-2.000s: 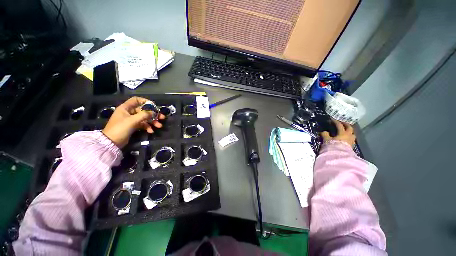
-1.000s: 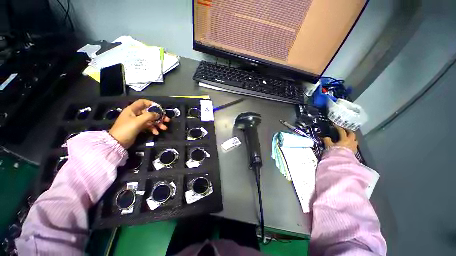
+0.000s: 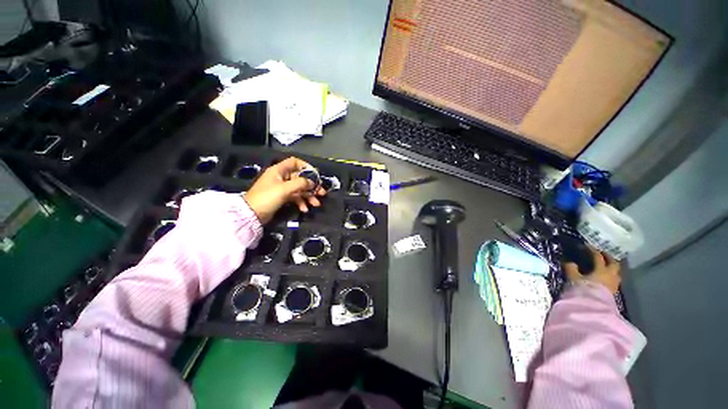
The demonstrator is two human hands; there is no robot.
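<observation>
My left hand (image 3: 281, 188) holds a round dark-faced watch module (image 3: 308, 176) with a silvery rim in its fingertips, above the upper part of the black foam tray (image 3: 335, 334). Square pockets of the tray hold several more round modules with pale tabs around them; my sleeve covers part of the tray. My right hand (image 3: 599, 274) rests on the black computer mouse (image 3: 579, 257) at the right of the desk. A white barcode label (image 3: 378, 187) lies at the tray's top right corner and another label (image 3: 409, 244) lies on the desk.
The barcode scanner (image 3: 445, 248) lies right of the tray, its cable towards me. The open notebook (image 3: 520, 307) is beside it. The keyboard (image 3: 455, 153) and monitor (image 3: 511, 72) are behind. Papers (image 3: 295, 100), a smartphone (image 3: 251, 123) and a white basket (image 3: 609, 228) sit around.
The view has turned left, so everything appears further right. My left hand still holds the module above the tray and my right hand is still on the mouse.
</observation>
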